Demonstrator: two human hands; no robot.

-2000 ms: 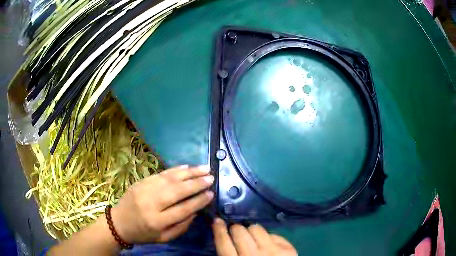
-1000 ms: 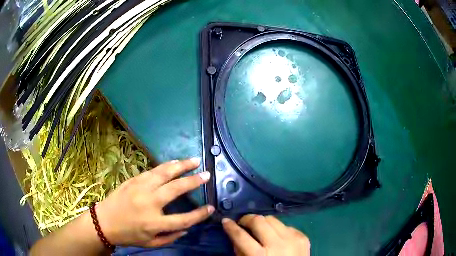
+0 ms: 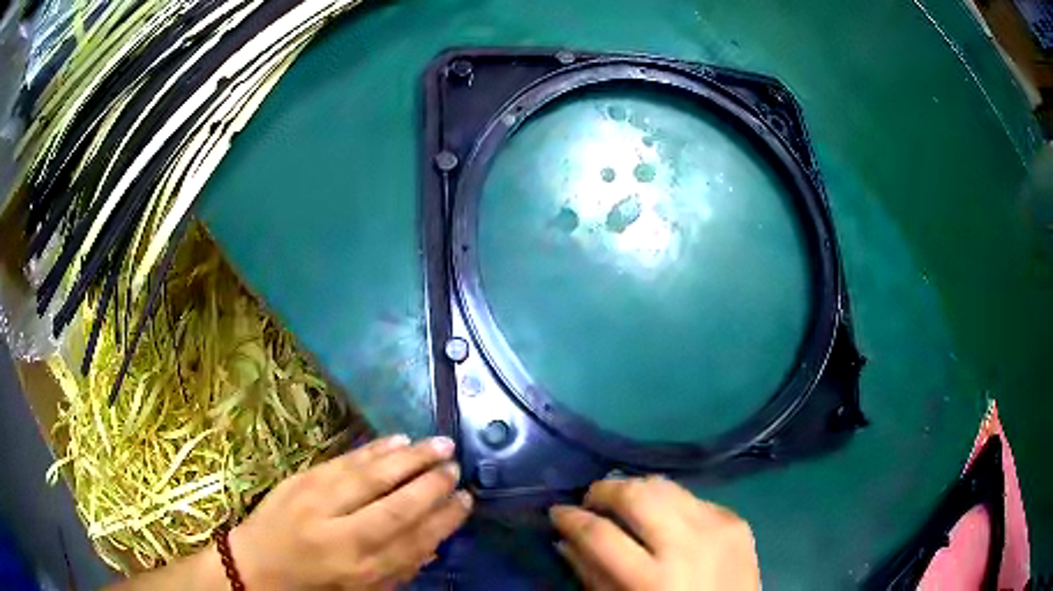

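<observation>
A black plastic frame [image 3: 537,421] with a big round opening lies on the green table covering. My left hand [image 3: 358,508] has its fingertips on the frame's lower left corner; a dark red bead bracelet is on the wrist. My right hand [image 3: 664,537] is at the frame's near edge, fingers bent close together, partly cut off by the picture's bottom. A thin dark strip runs along the frame's left edge. Whether my right fingers pinch a strip at the near edge is hidden.
A fanned bundle of black and pale yellow strips [image 3: 150,139] lies upper left. Below it is a heap of curly yellow liners [image 3: 185,404] in a box. Clear plastic shows at far left. Another black frame over a pink sheet [image 3: 961,554] is at lower right.
The frame and surroundings have shifted left in view. My right hand has moved right along the near edge. My left hand has moved down to the corner, its fingers closer together.
</observation>
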